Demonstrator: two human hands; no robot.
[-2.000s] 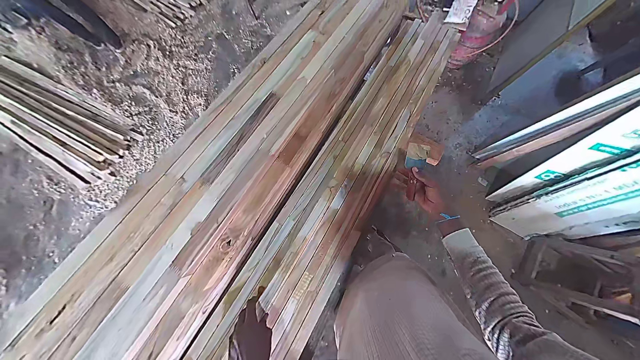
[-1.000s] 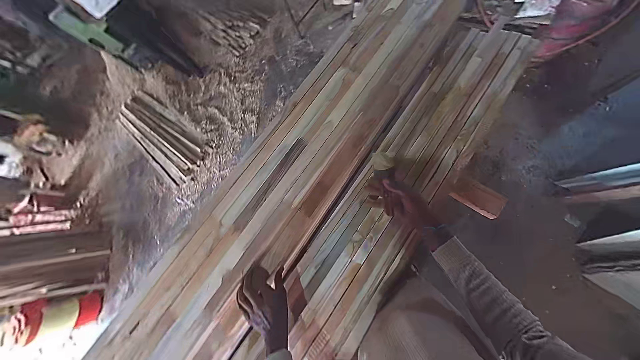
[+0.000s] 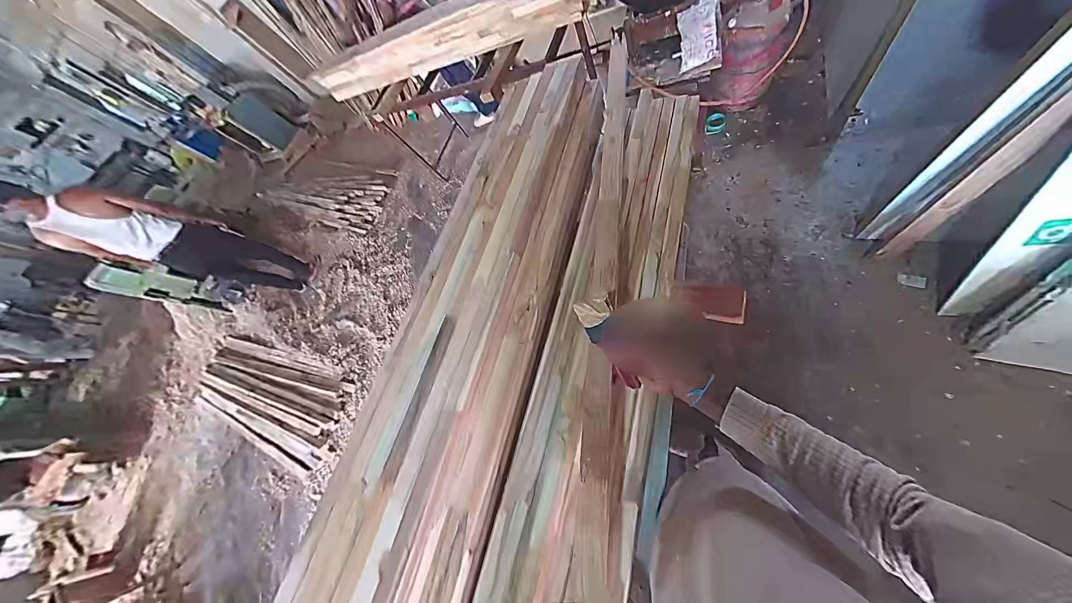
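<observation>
Long wooden strips lie side by side in a wide panel [image 3: 469, 335], with a narrower group of strips [image 3: 553, 452] to its right across a dark gap. My right hand [image 3: 662, 343], partly blurred, is over the narrower group and closed around a small object with a pale, tan end [image 3: 592, 312]; its kind cannot be told. A blue band circles the wrist. One long strip [image 3: 610, 184] lies on top of the narrower group and runs towards its far end. Beyond my hand, a reddish-brown wooden block [image 3: 724, 303] juts out at the right edge. My left hand is out of view.
A person in a white top [image 3: 134, 234] is at the left. Bundles of wooden sticks [image 3: 272, 402] lie on the shavings-strewn floor. Another wooden panel [image 3: 444, 42] rests on a metal stand at the far end. White-edged boards [image 3: 997, 167] lean at the right, near a red drum [image 3: 754, 50].
My left hand, on the strips a second ago, has gone out of view. A strip now lies on top of the narrower group. The view has shifted towards the far end.
</observation>
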